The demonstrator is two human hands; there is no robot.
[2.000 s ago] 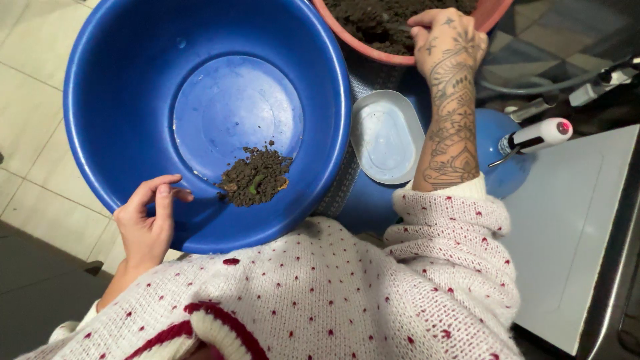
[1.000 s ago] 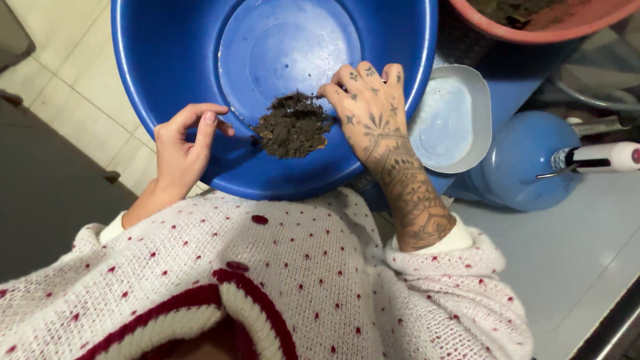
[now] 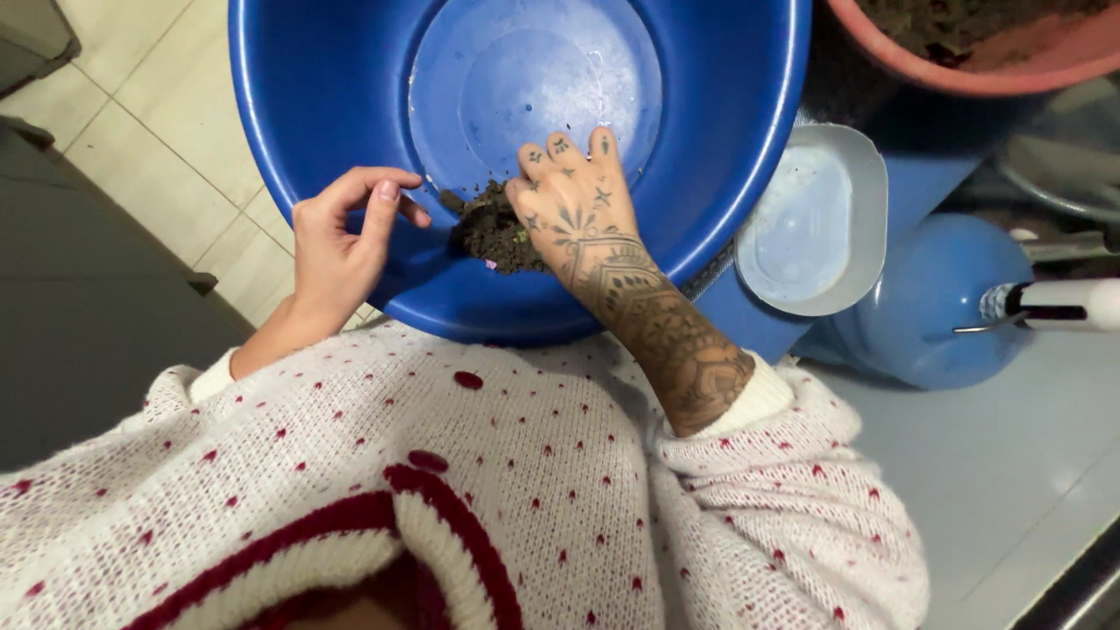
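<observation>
A blue plastic basin (image 3: 735,175) lies before me with a small heap of dark soil (image 3: 494,232) on its near inner side; a pink bit and a green bit show in the heap. My tattooed right hand (image 3: 582,206) reaches palm down over the heap's right side, touching or just above it; its fingertips are partly hidden, and whether they pinch any soil cannot be seen. My left hand (image 3: 350,227) is at the basin's near left rim, left of the soil, fingers bent and apart, with nothing seen in it.
A terracotta-coloured pot (image 3: 980,79) holding soil stands at the upper right. Right of the basin sit a shallow translucent plastic container (image 3: 809,219) and a blue water jug (image 3: 941,302) with a white pump (image 3: 1067,304). Pale floor tiles (image 3: 166,166) show at the left.
My right hand has gone from the soil in the pot to the heap in the basin. My left hand stays near the basin's rim. The view has shifted.
</observation>
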